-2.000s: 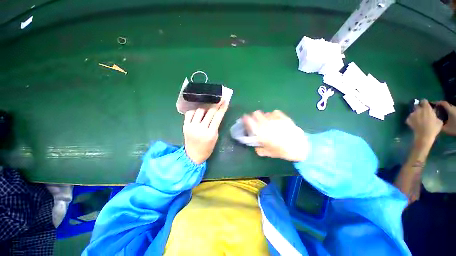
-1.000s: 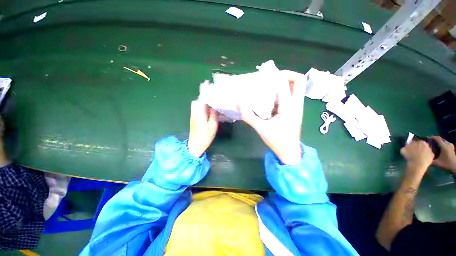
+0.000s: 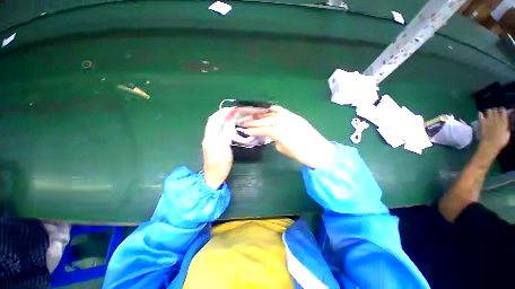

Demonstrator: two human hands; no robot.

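Note:
My left hand (image 3: 217, 144) is at the left side of a small open box (image 3: 248, 153) with black parts showing above and below the hands. My right hand (image 3: 291, 135) reaches over from the right, its fingers across a whitish pouch (image 3: 244, 140) at the box. The fingers and pouch are blurred, and they hide most of the box's inside. A thin white ring (image 3: 227, 103) shows just beyond my left fingertips.
White leaflets (image 3: 389, 121) and a white coiled cable (image 3: 358, 130) lie right, by a perforated post (image 3: 415, 39). A yellowish scrap (image 3: 134, 91) lies left. A neighbour's hand (image 3: 494, 132) is far right beside a wrapped item (image 3: 452, 131). Paper scraps (image 3: 220, 8) lie at the far side.
The whitish pouch, held up large and crumpled between both hands, is now lower and compact at the box. My hands have closed in together. A wrapped item now lies beside the neighbour's hand.

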